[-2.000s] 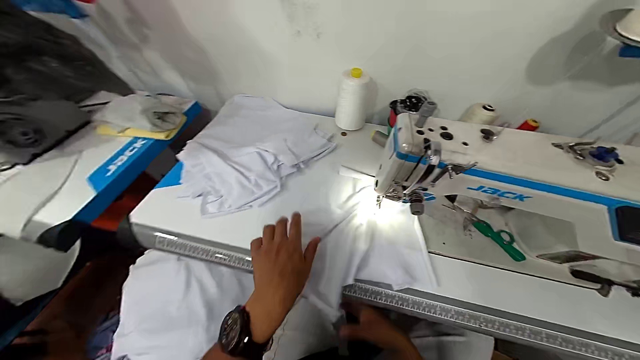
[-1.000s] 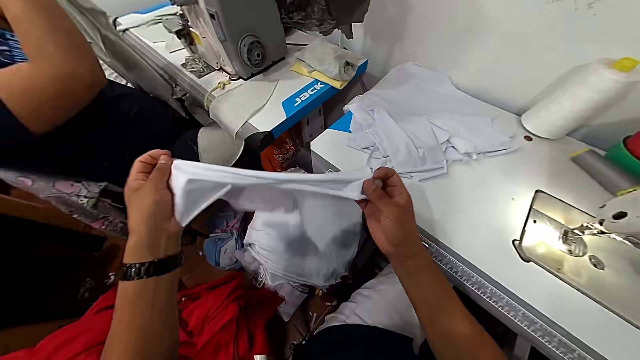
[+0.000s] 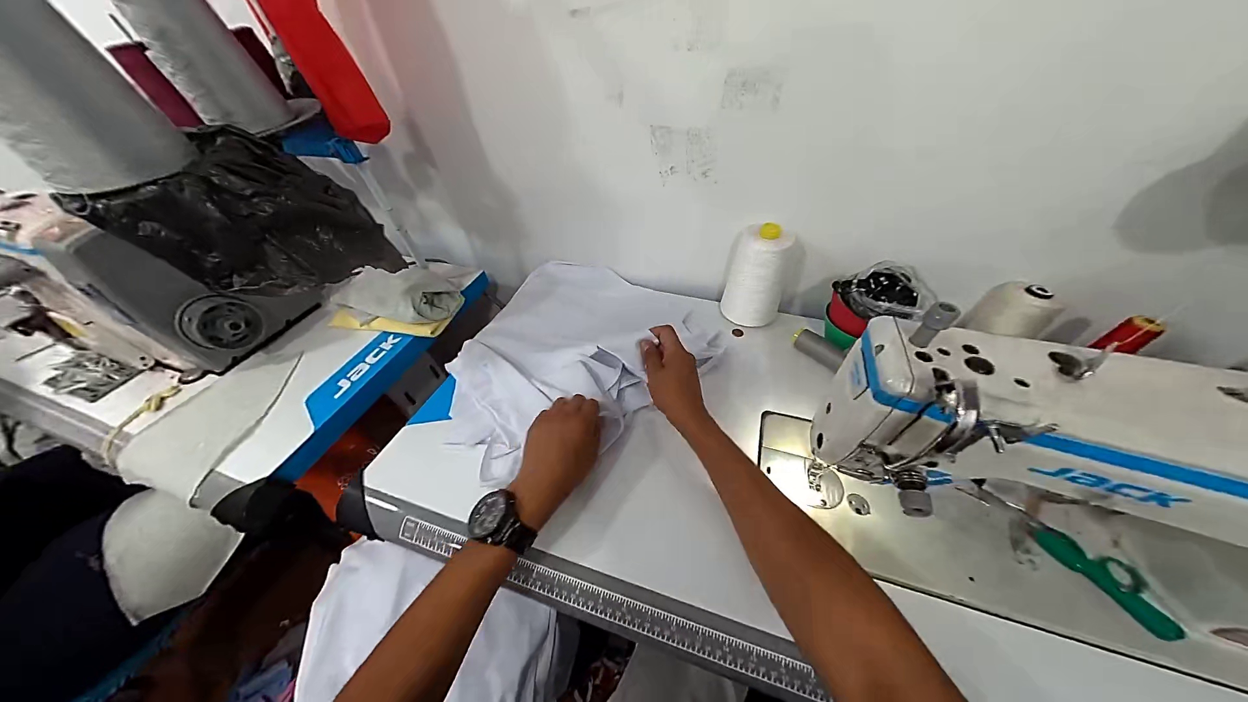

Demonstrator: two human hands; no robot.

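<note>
A loose pile of white fabric pieces lies on the sewing table, left of the Jack sewing machine. My left hand, with a black watch at its wrist, grips the near edge of the pile, fingertips hidden in the folds. To its upper right, my right hand pinches the pile's right part between thumb and fingers. The machine's needle area is lit, with no fabric under it. More white fabric hangs below the table's front edge.
Behind the pile stands a white thread cone. Green-handled scissors lie under the machine arm. A measuring tape strip runs along the front edge. Another machine and a folded grey cloth are on the left table. Someone's dark-clothed leg is at lower left.
One second ago both hands held a white piece stretched out in front of the table; now they are on the pile. The view has swung right since then.
</note>
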